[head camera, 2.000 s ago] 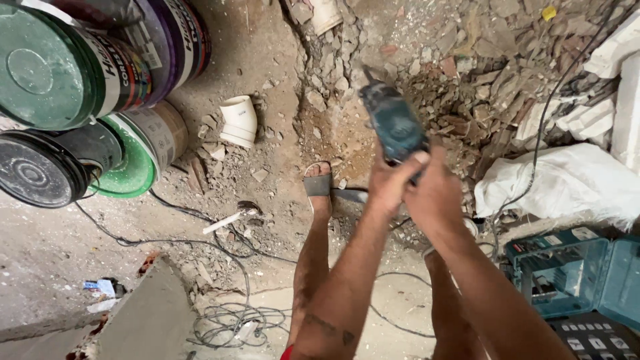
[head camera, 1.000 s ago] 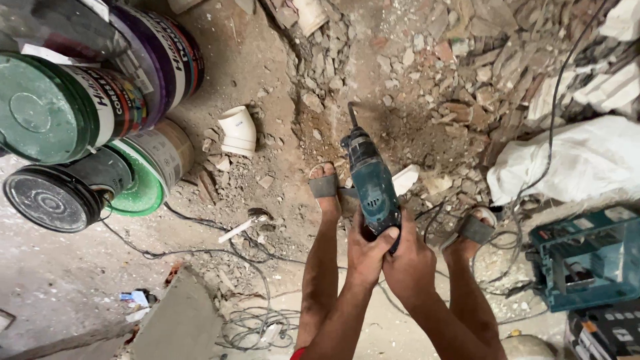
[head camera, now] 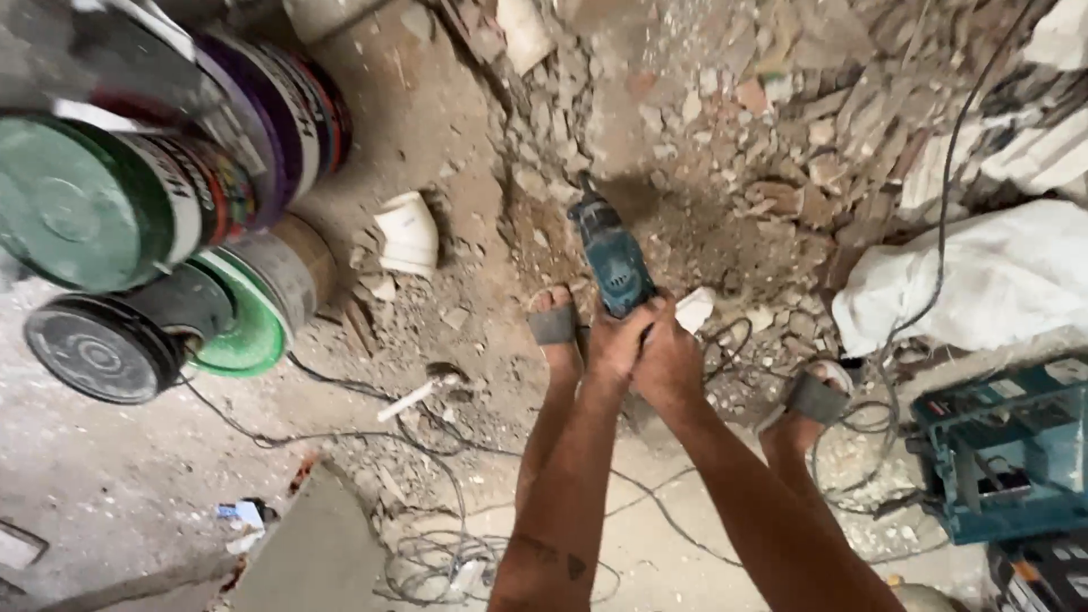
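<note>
Both my hands grip the rear of a teal and black rotary hammer drill (head camera: 619,262), which points away from me over the broken floor. My left hand (head camera: 619,342) and my right hand (head camera: 671,361) press together around its handle, which they mostly hide. At the front of the tool a short length of bit (head camera: 585,180) shows over rubble and dusty soil; whether its tip touches the ground I cannot tell. My sandalled feet stand on either side behind the tool.
Paint buckets (head camera: 72,204) stand at left, near a white PVC elbow (head camera: 409,235) and a hammer (head camera: 425,395). Loose cables (head camera: 442,552) cross the floor. Rubble (head camera: 790,195), a white sack (head camera: 977,280) and an open teal tool case (head camera: 1003,459) lie at right.
The drill, first tilted and held near my feet's far side, has swung as my hands moved; its bit now lies over the soil and rubble. Both hands have kept hold of it.
</note>
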